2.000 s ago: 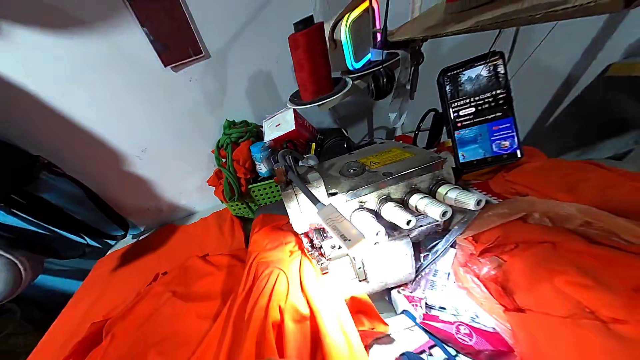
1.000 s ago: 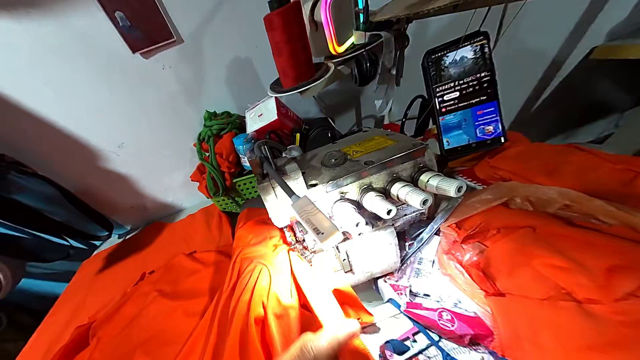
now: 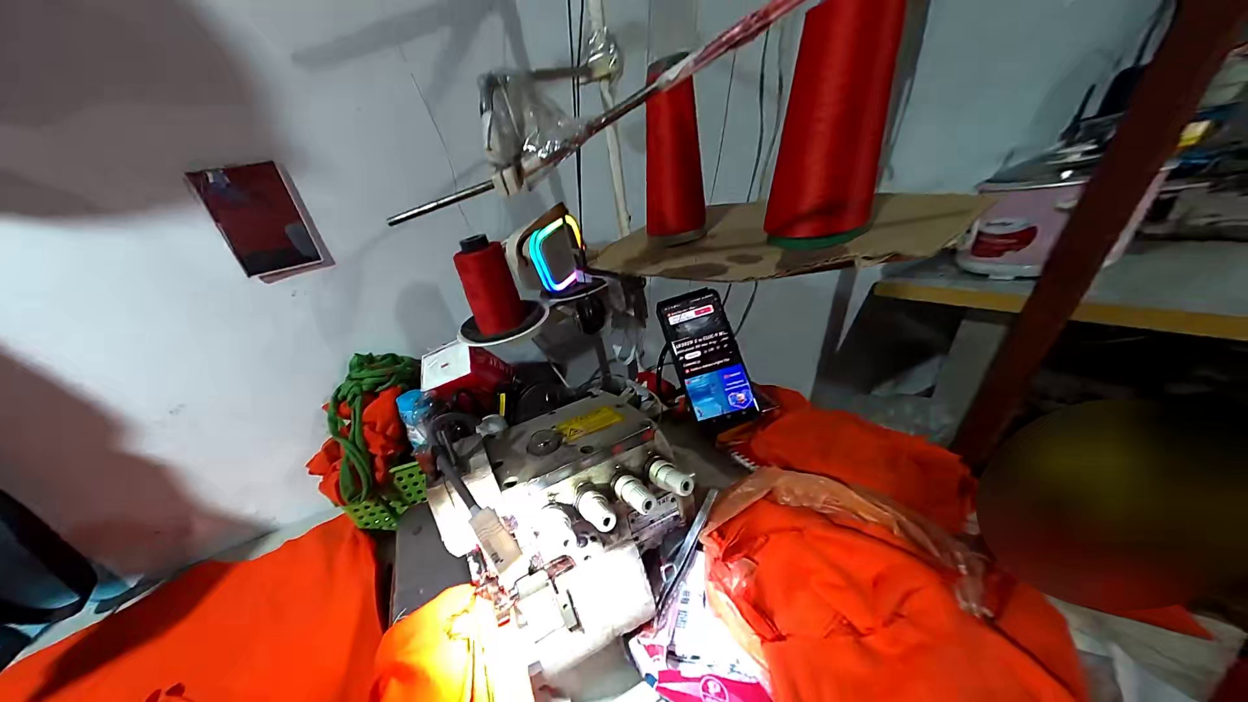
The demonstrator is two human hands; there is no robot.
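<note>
An overlock sewing machine (image 3: 575, 487) with several white tension dials stands at the middle, its needle area brightly lit. Orange fabric (image 3: 429, 643) lies against its left front, and more orange cloth (image 3: 224, 624) spreads to the left. A clear plastic bag with orange cloth (image 3: 858, 604) rests to the right of the machine. Below, between bag and machine, are printed paper and a pink packet (image 3: 712, 687). Neither my left hand nor my right hand is in the picture, so what they hold or touch cannot be seen.
Behind the machine are a small cone of red thread (image 3: 489, 288), a lit phone (image 3: 709, 361) and a green basket (image 3: 390, 497). Larger red thread cones (image 3: 675, 156) stand on a cardboard-covered shelf (image 3: 721, 244). A dark red post (image 3: 1092, 234) slants across the right, before another table (image 3: 1072, 292).
A hand seen at the bottom edge one second ago is out of view. The orange fabric in front of the machine has shifted. The view has widened upward and to the right.
</note>
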